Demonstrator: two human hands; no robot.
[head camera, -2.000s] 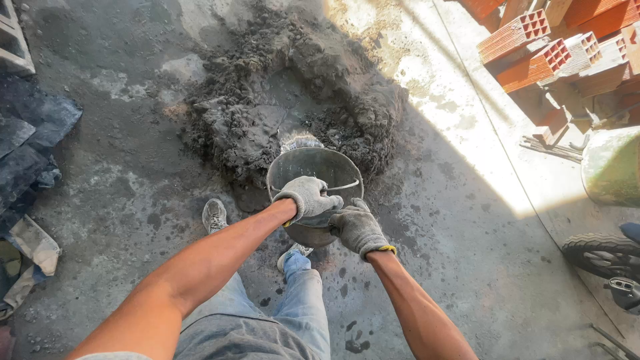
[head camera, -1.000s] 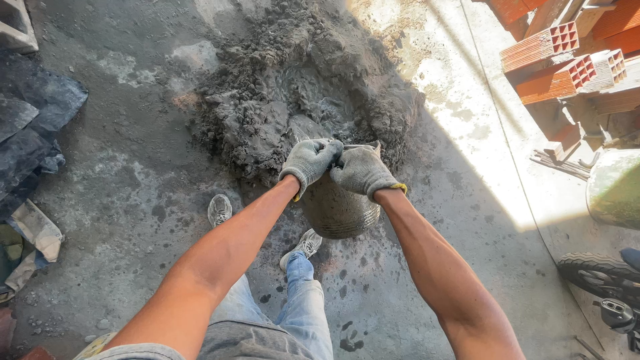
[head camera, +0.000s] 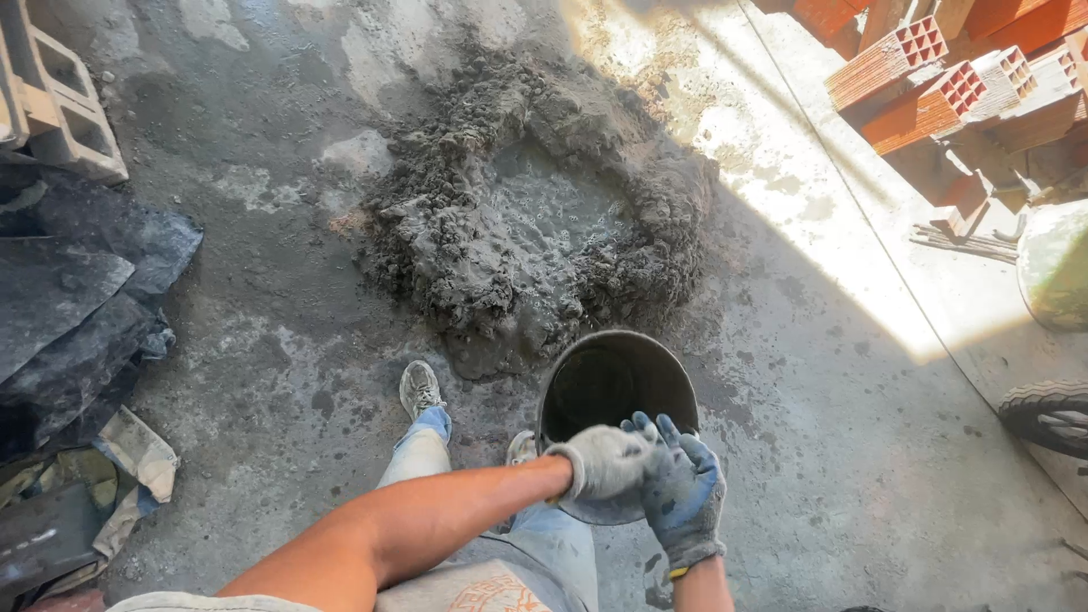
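Note:
A dark bucket is in front of my legs, its mouth up; the frame does not settle whether it stands on the floor or hangs. Over its near rim, my left hand, in a grey knit glove, is blurred and touches or overlaps the fingers of my right hand. My right hand, palm up in a glove with a blue coated palm, has its fingers apart at the bucket's right rim. Beyond the bucket lies a mound of wet grey mortar mix, with bubbly water pooled in its hollow.
Hollow red clay bricks are stacked at the upper right, above thin rods, a pale container and a tyre. Grey concrete blocks and crumpled dark plastic sheeting lie at left. My shoe is left of the bucket.
A second ago both hands gripped the bucket, tipped toward the mound; now its mouth faces up and nearer my body. My right hand has let go and turned palm up. Bubbly liquid now shows in the hollow.

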